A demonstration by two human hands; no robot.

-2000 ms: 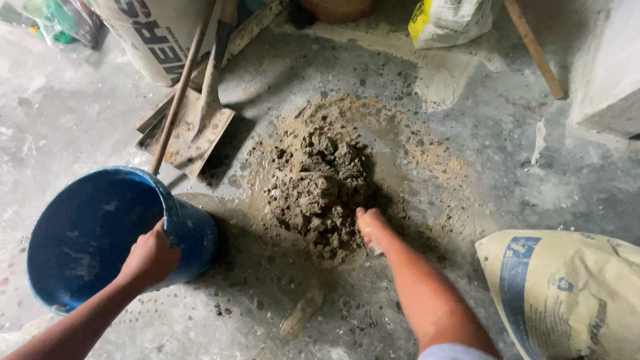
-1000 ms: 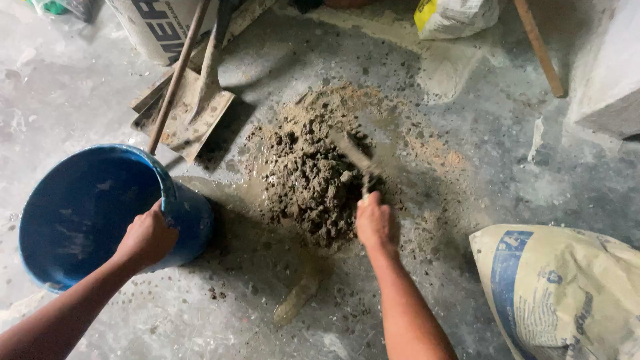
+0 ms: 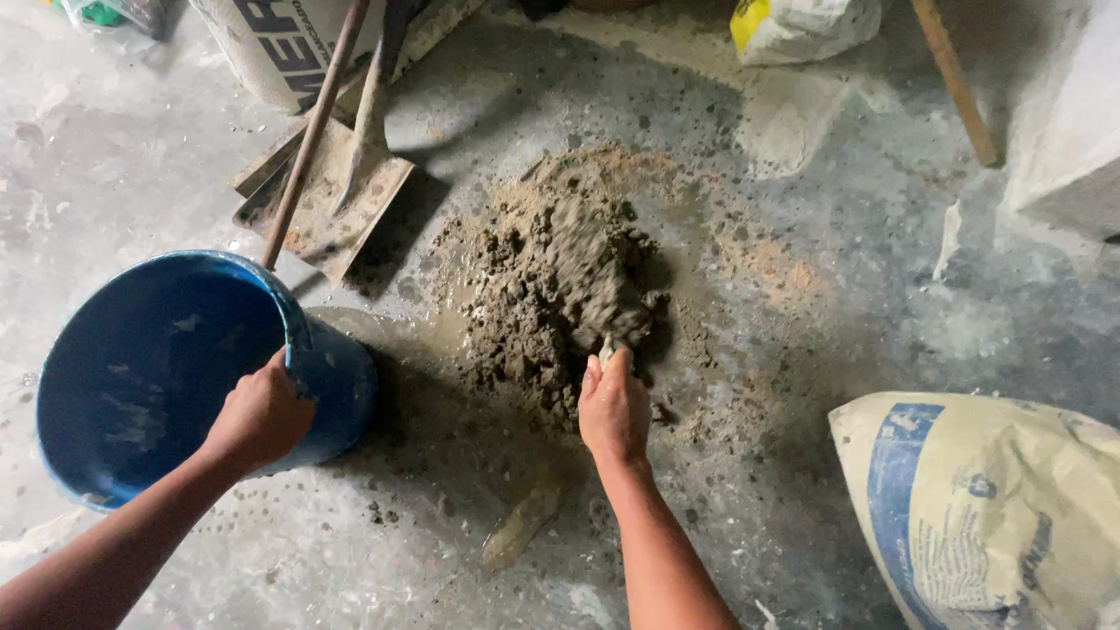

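Note:
My left hand (image 3: pixel 261 413) grips the right rim of a blue plastic bucket (image 3: pixel 346 385), which is tilted with its mouth toward me; no contents can be made out inside. Wet, lumpy mortar (image 3: pixel 516 306) lies in a heap on the concrete floor, right of the bucket. At the near right edge of the heap, my right hand (image 3: pixel 616 404) is closed around the handle of a trowel (image 3: pixel 608 348). A blurred load of mortar covers the trowel's blade, so its shape is hidden.
A shovel (image 3: pixel 372 179) with a caked blade and a wooden pole (image 3: pixel 315 140) lean behind the bucket, by a white printed sack (image 3: pixel 262 52). A paper sack (image 3: pixel 1006 516) lies at the lower right. Farther back are a yellow-and-white bag (image 3: pixel 805 31) and a wooden stick (image 3: pixel 958 83).
My right hand was low at the heap's right edge, then held the trowel with its blade showing above the heap; now mortar covers that blade. My left hand stays on the bucket rim.

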